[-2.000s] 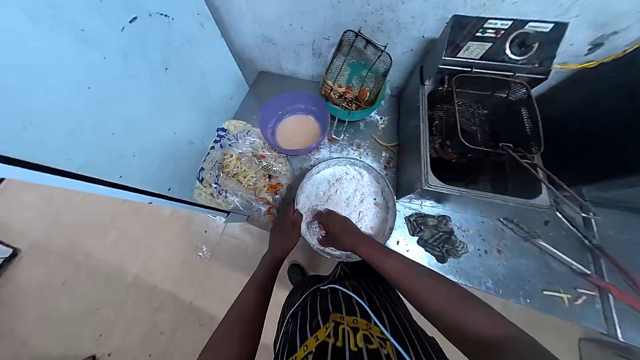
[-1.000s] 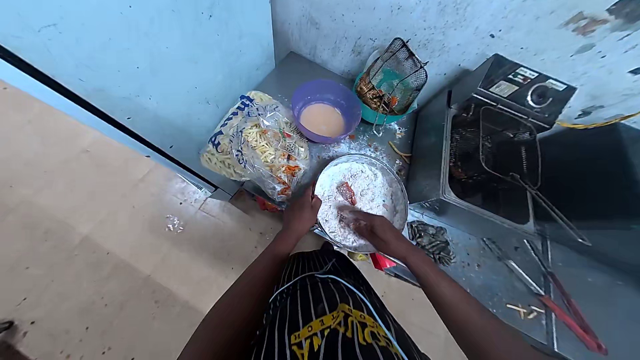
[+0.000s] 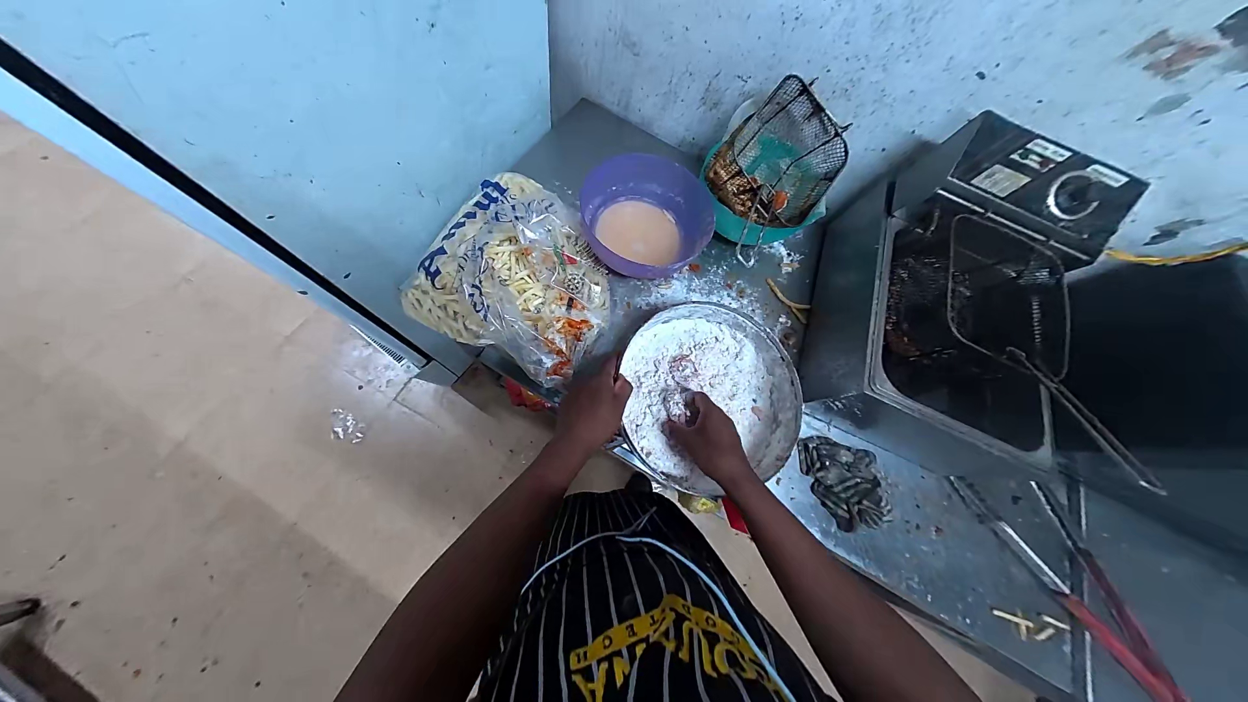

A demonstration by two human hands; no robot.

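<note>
A round metal bowl (image 3: 788, 390) of white flour (image 3: 721, 370) stands at the counter's front edge. My left hand (image 3: 593, 405) grips its left rim. My right hand (image 3: 707, 439) is down in the flour with fingers bent; whether it holds a floured piece cannot be told. A pinkish, partly coated piece (image 3: 684, 369) shows in the flour just beyond my right fingers. Behind the bowl is a purple plastic bowl (image 3: 694, 200) of pale orange liquid. Clear plastic bags (image 3: 526, 283) of cut fries, with orange bits, lie to the left.
A wire fryer basket (image 3: 819, 146) leans in a green basin (image 3: 726, 226) at the back. On the right stands a deep fryer (image 3: 848, 351) with another wire basket (image 3: 1009, 292). A crumpled dark cloth (image 3: 843, 483), red-handled tongs (image 3: 1082, 604) and loose fries (image 3: 1024, 622) lie on the steel counter.
The reddish piece seen in the flour a second ago is now paler and less exposed. My left hand stays at the rim, my right hand in the flour. The view has shifted.
</note>
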